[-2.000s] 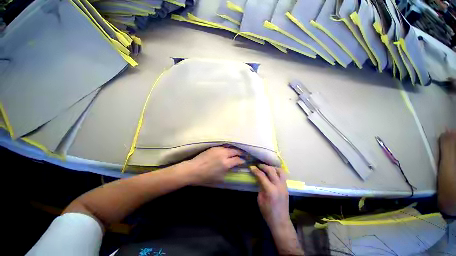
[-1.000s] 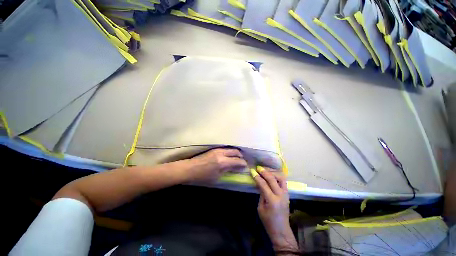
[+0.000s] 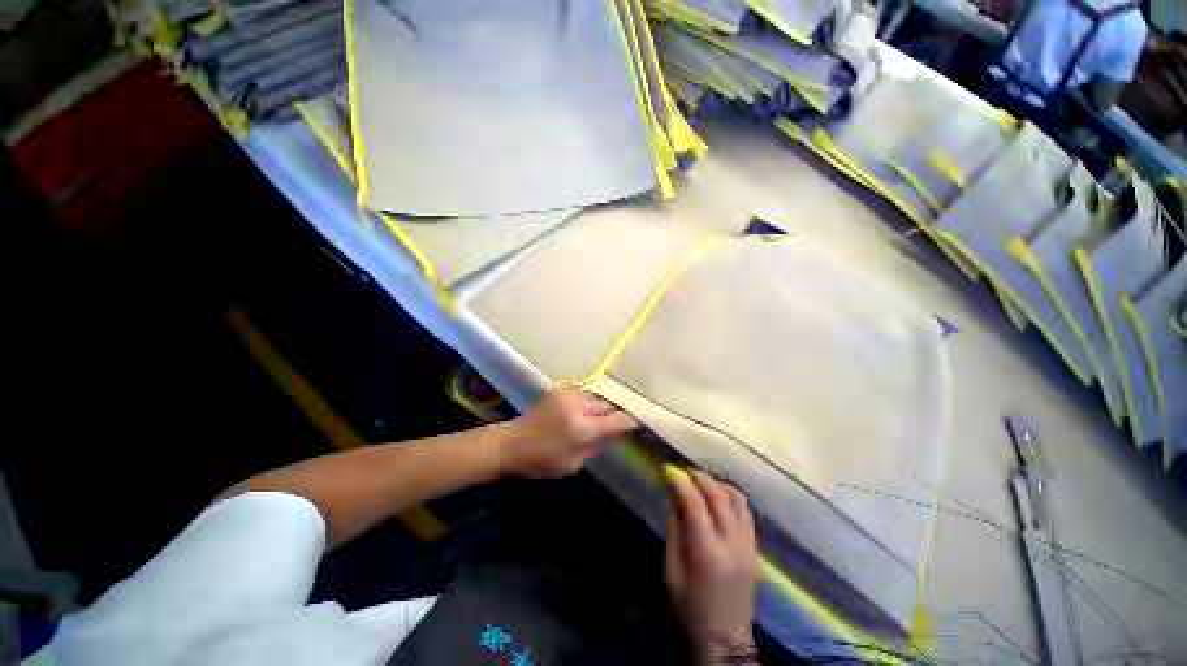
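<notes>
The grey-beige panel piece (image 3: 807,351) lies in front of me, yellow down both sides, with dark corner tabs (image 3: 765,229) at its far corners. Its lower flap (image 3: 781,501) runs along the near edge under a thin dark line. My left hand (image 3: 569,432) grips the flap's left corner, where the yellow side strip ends; the fingertips are partly hidden at the edge. My right hand (image 3: 709,553) is at the near table edge beside the flap, fingers bent and close together. Yellow shows on a fingertip. Whether it holds anything is unclear.
Waiting panels (image 3: 508,111) overlap at the far left of the work. Folded panels (image 3: 1041,247) stand fanned along the far edge. A flat bar (image 3: 1035,520) lies at right. A yellow ring (image 3: 475,388) shows below the table edge. A person in light blue (image 3: 1074,46) is at top right.
The camera view has turned left, so the panel appears slanted and further right. My left hand has moved from the middle of the near edge to the panel's left corner.
</notes>
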